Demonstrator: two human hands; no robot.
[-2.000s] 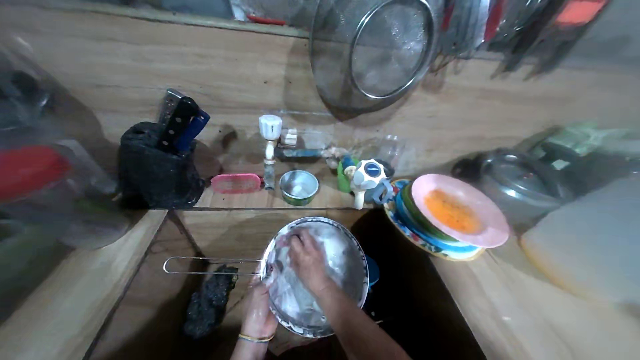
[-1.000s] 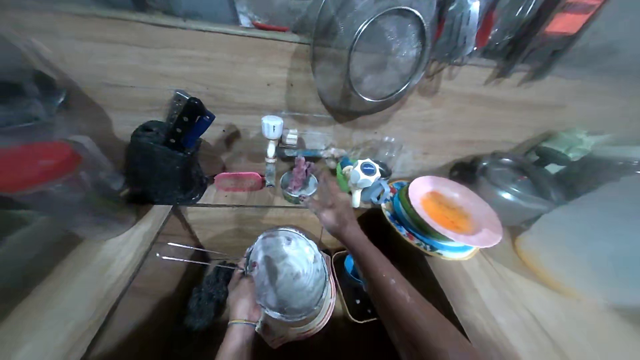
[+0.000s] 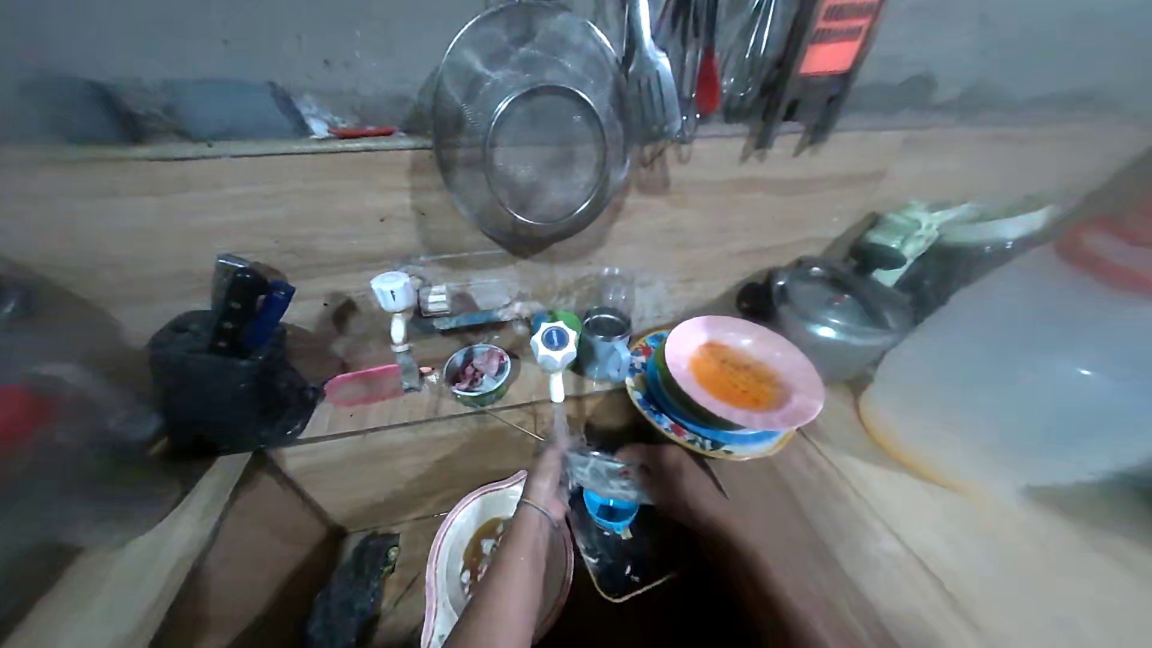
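Water runs from the white-handled tap (image 3: 555,353) between my two hands. My left hand (image 3: 547,477) is at the left side of a blurred, clear or shiny container (image 3: 605,475) under the stream, and my right hand (image 3: 670,481) is at its right side. Both hands seem to hold it, but the fingers are blurred. Below it a blue cup (image 3: 611,509) stands over a dark tray (image 3: 630,558). Under my left forearm sits a pale basin with a pink rim (image 3: 439,576), with brownish liquid inside. A small metal bowl (image 3: 478,374) on the ledge holds a crumpled pinkish thing.
Stacked plates and bowls, a pink bowl (image 3: 781,414) on top, stand right of the tap. A lidded metal pot (image 3: 832,315) is behind them. Knives stand in a black bag-covered holder (image 3: 225,387) at left. A mesh strainer (image 3: 531,126) hangs above. A black bundle (image 3: 351,589) lies lower left.
The whitish round vessel with the wire handle, earlier in my left hand, is out of sight. My right hand has left the small metal bowl, and both hands are now under the tap.
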